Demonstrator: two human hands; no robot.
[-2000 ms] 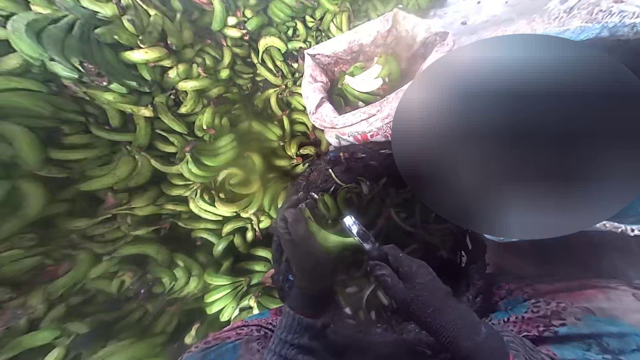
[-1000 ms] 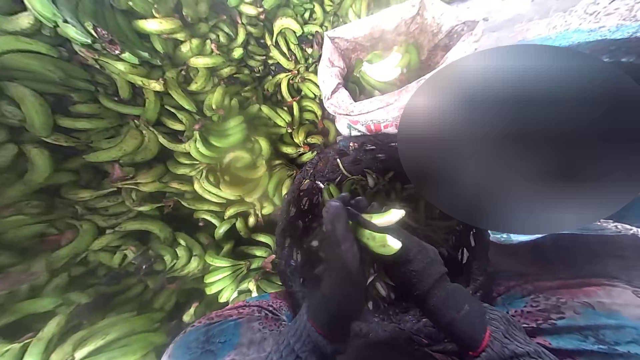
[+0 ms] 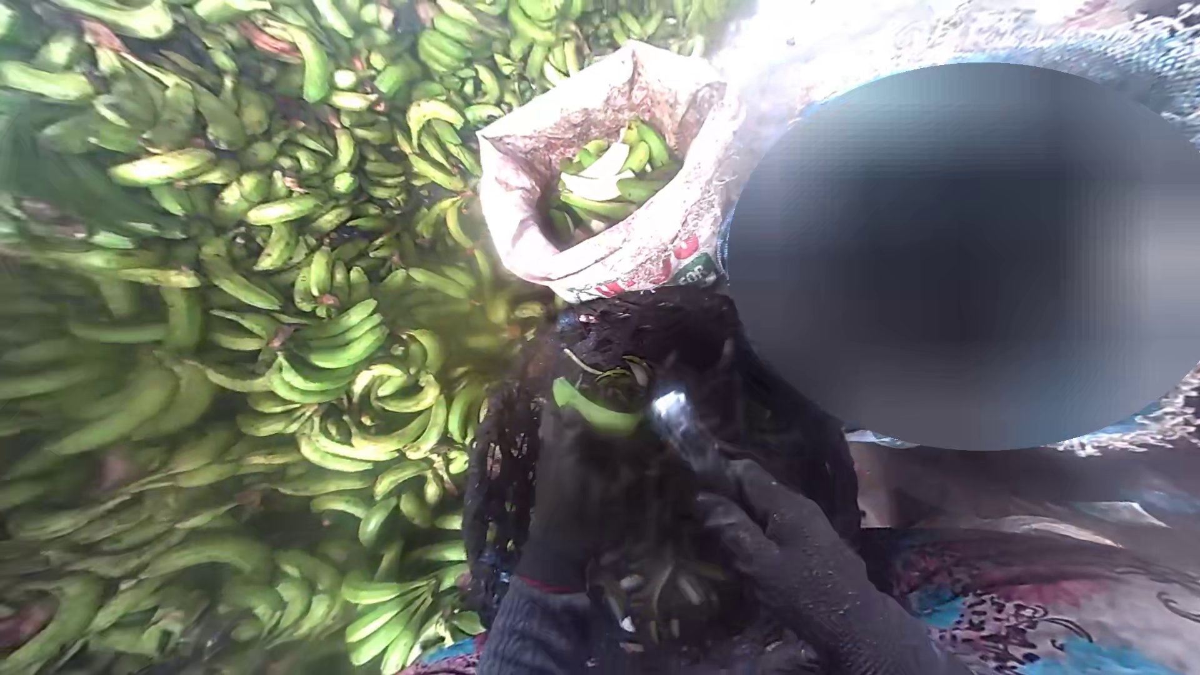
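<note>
My right hand (image 3: 787, 544), in a dark glove, grips a knife or peeler with a bright metal end (image 3: 680, 422), pointing up and left. My left hand (image 3: 591, 469), also in a dark glove, holds a green banana (image 3: 595, 410) just left of the tool's tip; its fingers are partly lost in shadow. Both hands are over a dark mesh basket (image 3: 497, 469) with peel scraps (image 3: 670, 591) inside.
Beyond the basket stands an open white woven sack (image 3: 637, 253) holding green and pale peeled bananas (image 3: 605, 173). A large heap of green bananas (image 3: 328, 337) covers the left side. Patterned cloth (image 3: 1012, 600) lies at the lower right. A blurred oval hides the right.
One second ago pale peeled banana pieces showed at my right hand; now that hand holds the metal tool, and a green banana is in my left hand. The view has shifted.
</note>
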